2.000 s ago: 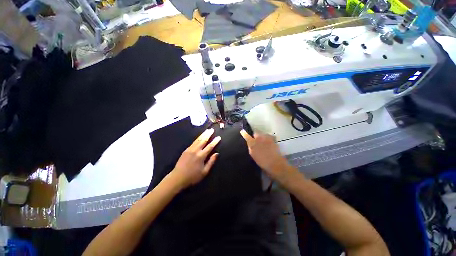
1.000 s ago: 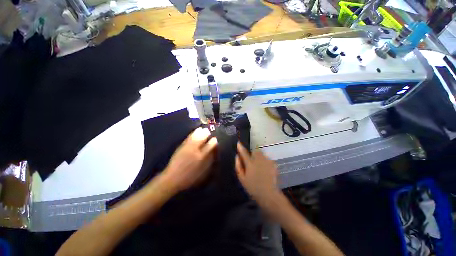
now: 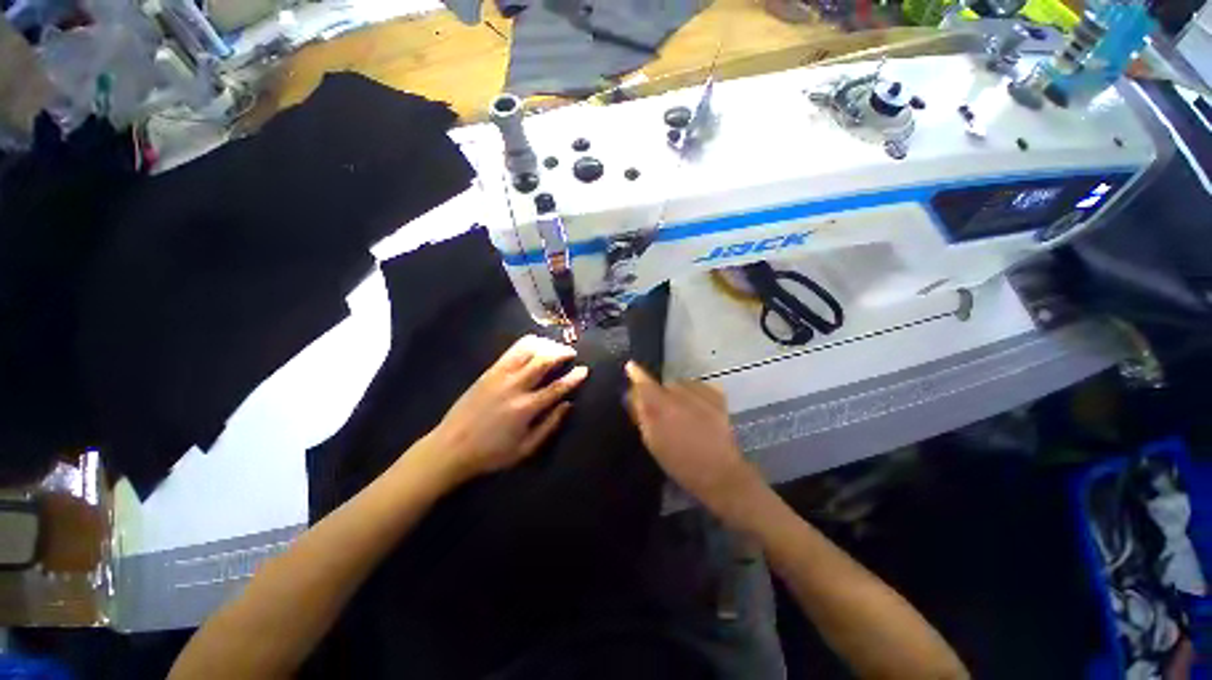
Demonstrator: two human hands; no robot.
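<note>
A black fabric panel [image 3: 445, 312] lies under the needle area [image 3: 569, 330] of the white sewing machine [image 3: 851, 206] and hangs over the table's front edge toward me. My left hand [image 3: 512, 405] lies on the panel just left of and in front of the needle, fingertips close to the presser foot. My right hand [image 3: 685, 432] is at the panel's right side, thumb and index finger together at the fabric, holding it. The needle tip is too small to make out.
Black-handled shears [image 3: 795, 306] lie on the machine bed beside a yellow ring. A stack of black panels [image 3: 253, 253] covers the left of the table. Taped cardboard [image 3: 67, 585] is at the left corner. A blue bin [image 3: 1097, 531] with scraps stands lower right. Grey fabric [image 3: 585, 40] lies behind.
The panel has moved away from me past the needle, its far edge now higher on the left. Both hands stay near the needle; my right hand has moved slightly down and left.
</note>
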